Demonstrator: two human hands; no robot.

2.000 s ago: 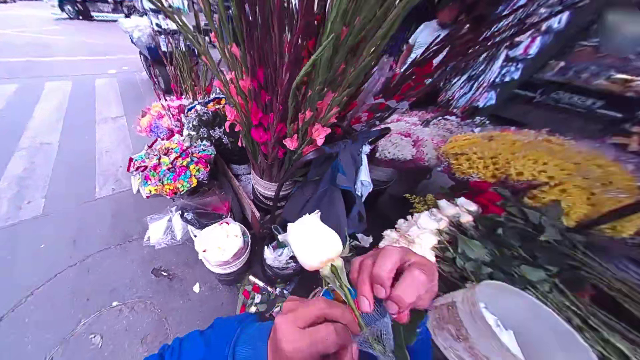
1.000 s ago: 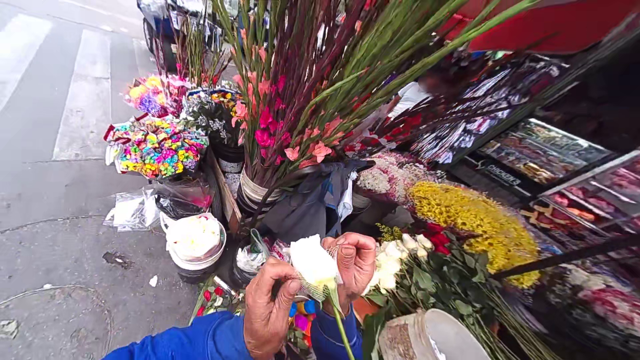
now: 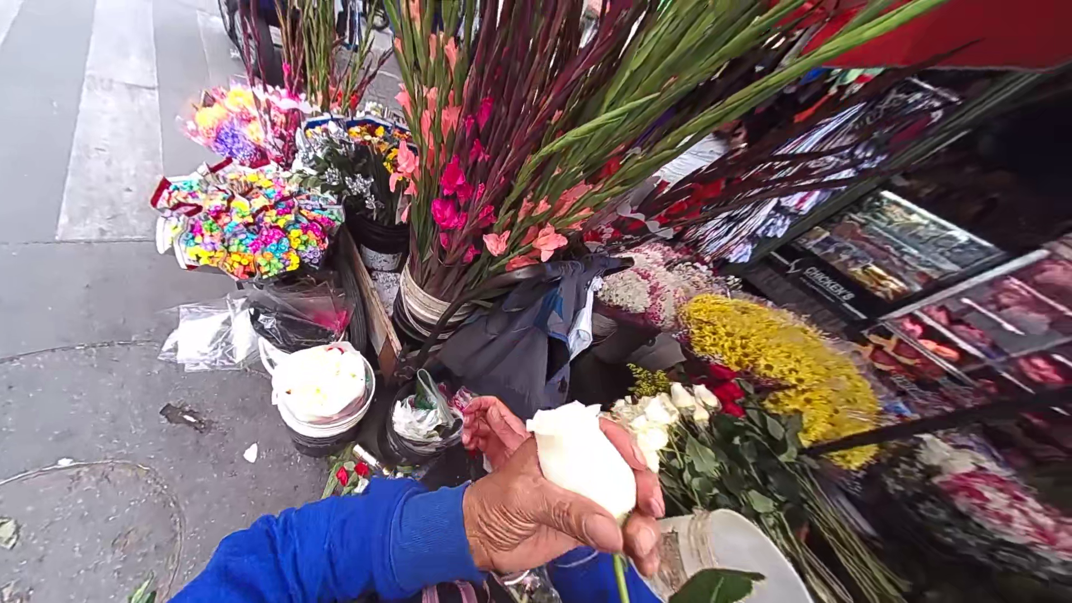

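My left hand [image 3: 536, 511] is wrapped around the head of a white rose [image 3: 582, 461], with the thumb in front and fingertips on the far side. The rose stands nearly upright, its green stem passing down below the hand. Behind the left hand, partly hidden, are fingers that appear to belong to my right hand [image 3: 492, 425]; whether they hold anything cannot be seen. A blue sleeve shows beneath the rose. Just beyond the hands lie more white roses [image 3: 653, 419] on leafy stems. A green leaf [image 3: 716, 586] shows at the bottom edge.
A bucket of white petals [image 3: 322, 385] and a smaller container with plastic [image 3: 423, 419] stand ahead on the left. Tall gladioli [image 3: 469, 176] rise from a wrapped bucket. Yellow flowers [image 3: 779, 360] lie right, above a white bucket [image 3: 745, 553]. Colourful bouquets [image 3: 251, 222] stand left.
The netting around the rose two seconds ago no longer shows. The left hand has gone from fingertips at the bloom to a grasp around it, while the right hand has moved behind the left.
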